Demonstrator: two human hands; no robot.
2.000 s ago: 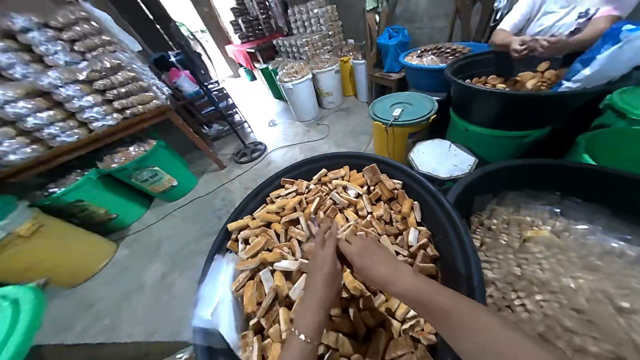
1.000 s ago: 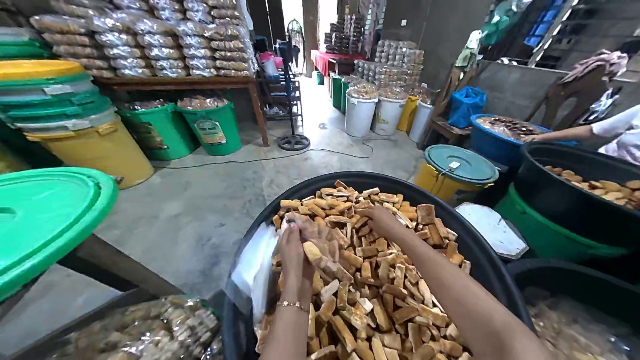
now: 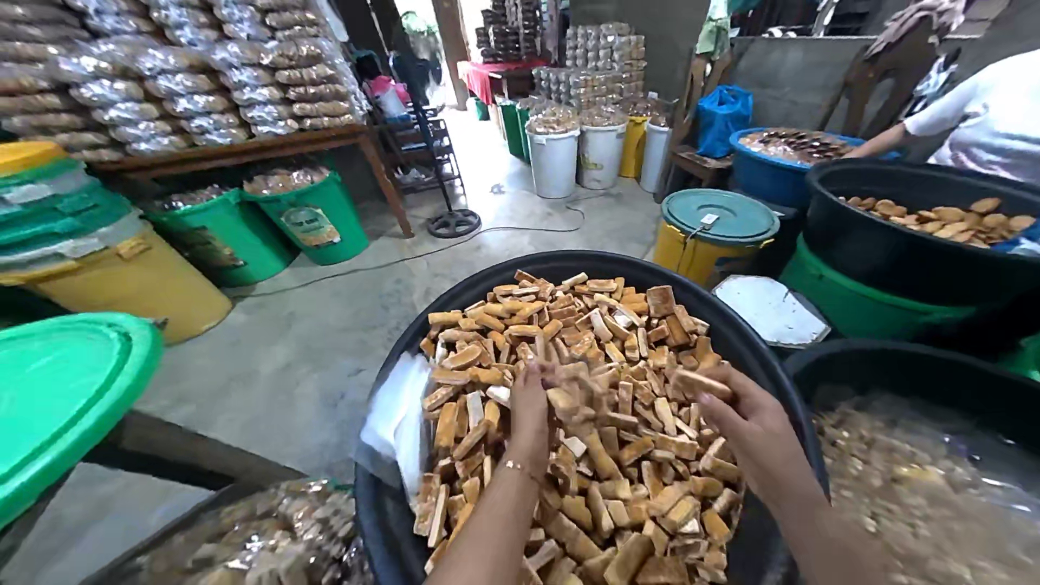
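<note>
Rectangular biscuit pieces (image 3: 626, 455), golden to brown, fill a large round black tub (image 3: 552, 260). My left hand (image 3: 540, 402) is low over the middle of the heap, with what seems a clear plastic bag holding pieces beside its fingers; blur hides the details. At the heap's right side, my right hand (image 3: 747, 410) pinches a biscuit piece (image 3: 700, 385) between thumb and fingers. White plastic bags (image 3: 396, 414) hang over the tub's left rim. A bracelet is on my left wrist.
A green lid (image 3: 73, 390) stands at left, with packed bags (image 3: 244, 528) below it. Another black tub (image 3: 910, 357) of packed bags adjoins at right. Behind are a lidded yellow bucket (image 3: 719, 219), a white octagonal top (image 3: 772, 310) and a co-worker's arm (image 3: 881, 142) over a blue basin (image 3: 772, 179).
My hands were close together two seconds ago; now my right hand is apart at the heap's right side, holding a biscuit piece. The co-worker's arm now reaches to the blue basin.
</note>
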